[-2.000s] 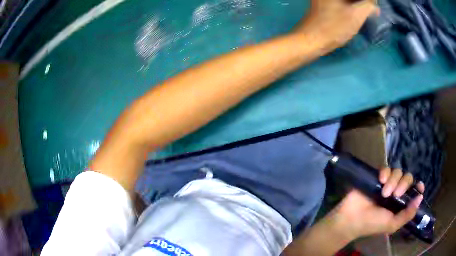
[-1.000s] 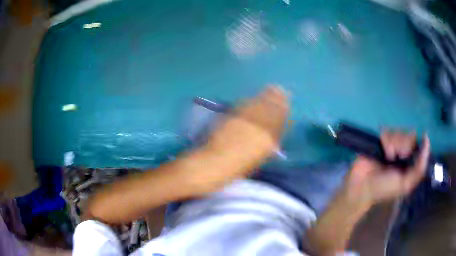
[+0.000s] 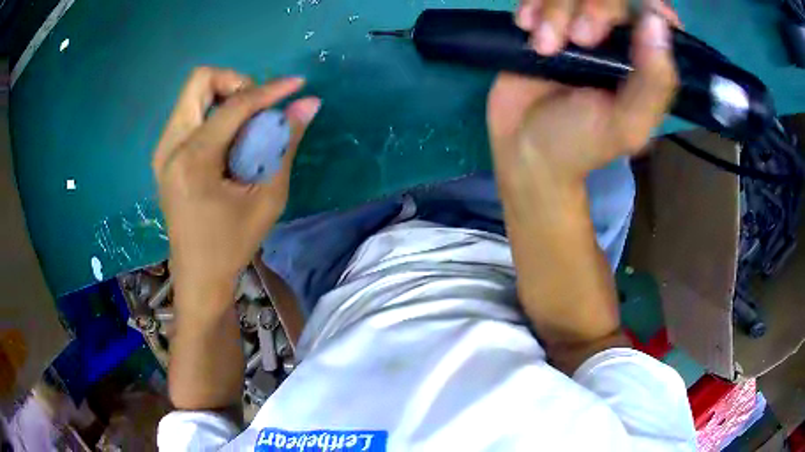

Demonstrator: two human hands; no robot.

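My left hand [image 3: 221, 146] holds a grey housing [image 3: 259, 147], with its rounded end showing between thumb and fingers above the green bench [image 3: 353, 124]. The rest of the housing is hidden in the hand. My right hand [image 3: 583, 88] grips a black electric screwdriver [image 3: 477, 40] around its body. Its thin driver bit [image 3: 391, 33] points left, apart from the housing. Small silver screws [image 3: 322, 55] lie on the bench near the bit, and more specks lie near the bench's front edge.
A carton of dark grey housings [image 3: 693, 256] stands at the right, with the black driver cord [image 3: 715, 161] above it. A heap of paler housings [image 3: 265, 322] is below the bench at the left, beside a blue crate [image 3: 97, 335]. A red object [image 3: 719, 402] is at the lower right.
The left hand has moved left from the parts pile at the right and now shows the grey housing. The right hand has raised the screwdriver from beside the lap to over the bench.
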